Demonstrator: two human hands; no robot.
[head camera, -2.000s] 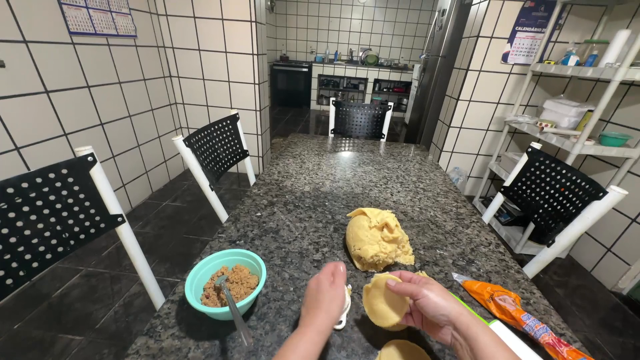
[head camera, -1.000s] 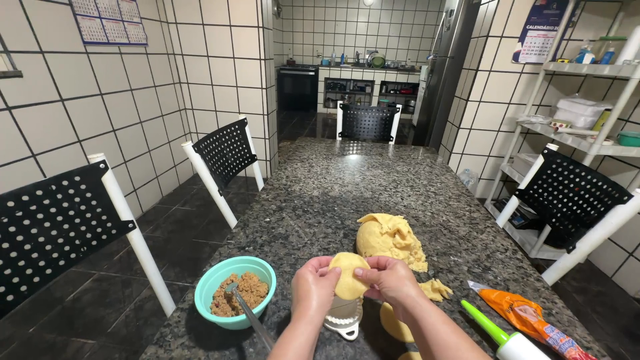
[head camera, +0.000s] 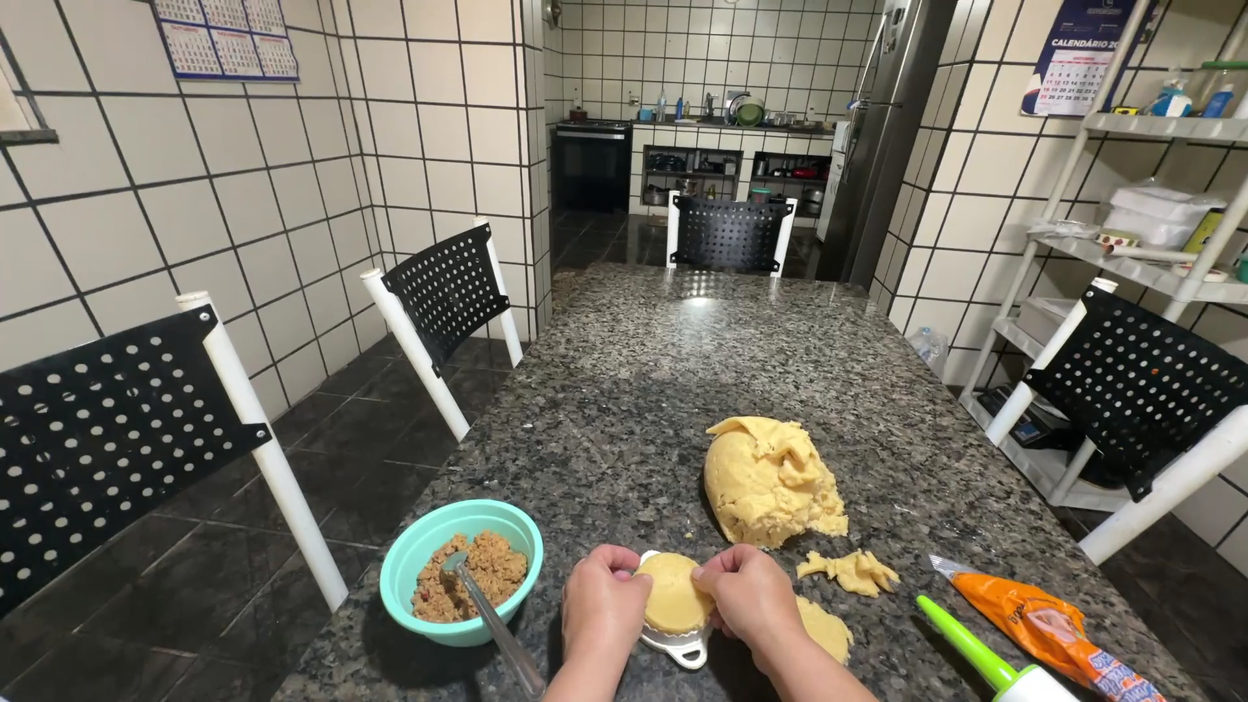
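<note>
Between my left hand (head camera: 606, 609) and my right hand (head camera: 749, 602), a round disc of yellow dough (head camera: 675, 593) is held by its edges. It lies over a white plastic mould (head camera: 690, 651) with a scalloped edge and a looped tab. Another dough disc (head camera: 825, 632) is on the table, partly behind my right forearm. Beyond my right hand sits a large lump of dough (head camera: 770, 483), with torn dough scraps (head camera: 851, 571) nearer me. To the left, a turquoise bowl (head camera: 395, 602) holds a crumbly brown filling (head camera: 485, 575) and a metal spoon (head camera: 494, 624).
On the right of the granite table (head camera: 624, 419) lie a green-handled rolling pin (head camera: 967, 645) and an orange plastic piping bag (head camera: 1043, 624). Chairs with perforated black backs stand around the table, one at the far end (head camera: 731, 232). White shelves (head camera: 1160, 127) stand against the right wall.
Both hands have lowered the dough disc onto the white mould. Two seconds ago, my right hand held a disc while my left was at the mould.
</note>
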